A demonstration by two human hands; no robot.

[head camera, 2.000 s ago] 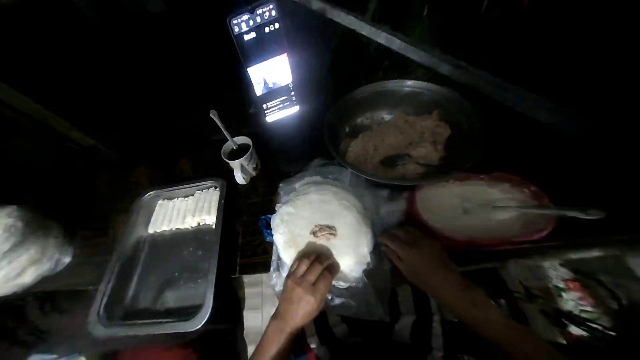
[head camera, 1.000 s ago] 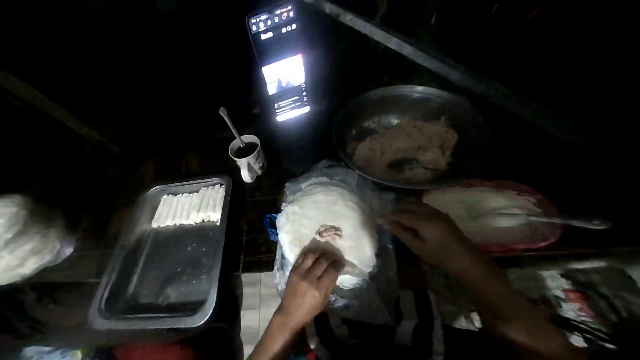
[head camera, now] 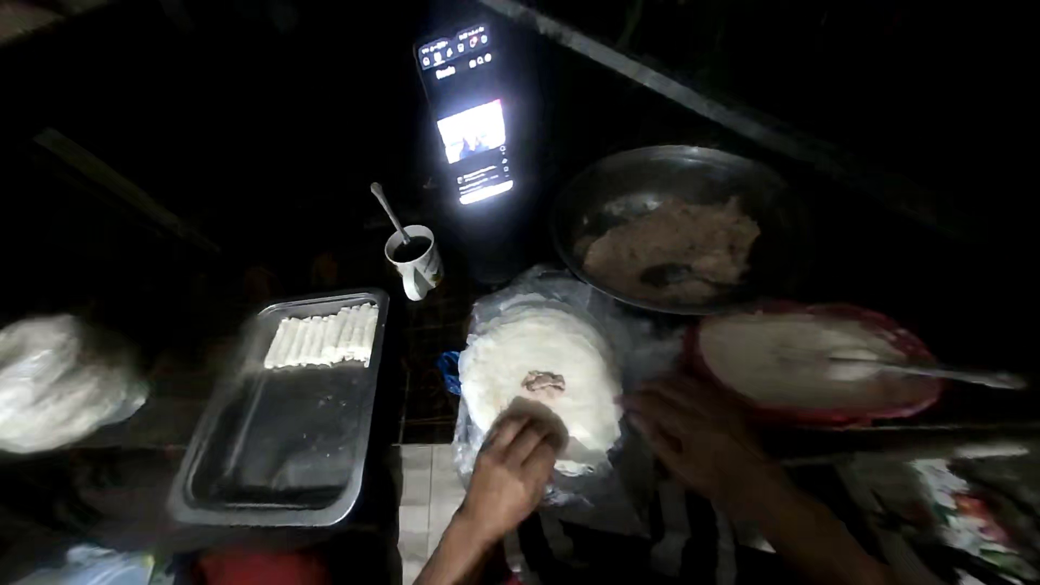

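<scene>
A stack of round white wrappers (head camera: 496, 357) lies on clear plastic. A small lump of brown filling (head camera: 543, 382) rests on the top wrapper. My left hand (head camera: 520, 455) is at the stack's near edge, fingertips together on the wrapper just below the filling; whether they pinch its edge cannot be made out. Beside the stack's right edge is my right hand (head camera: 674, 422), dim and blurred, its grip unclear. Thin white rolls (head camera: 323, 337) lie side by side at the far end of a metal tray (head camera: 280, 439) on the left.
A metal bowl (head camera: 674, 236) of brown filling with a spoon stands behind right. Nearer is a red-rimmed bowl (head camera: 780, 357) of pale mixture with a spoon. A mug (head camera: 416, 264) with a spoon and a lit phone (head camera: 475, 134) are behind. A plastic-wrapped pale bundle (head camera: 61, 386) sits far left.
</scene>
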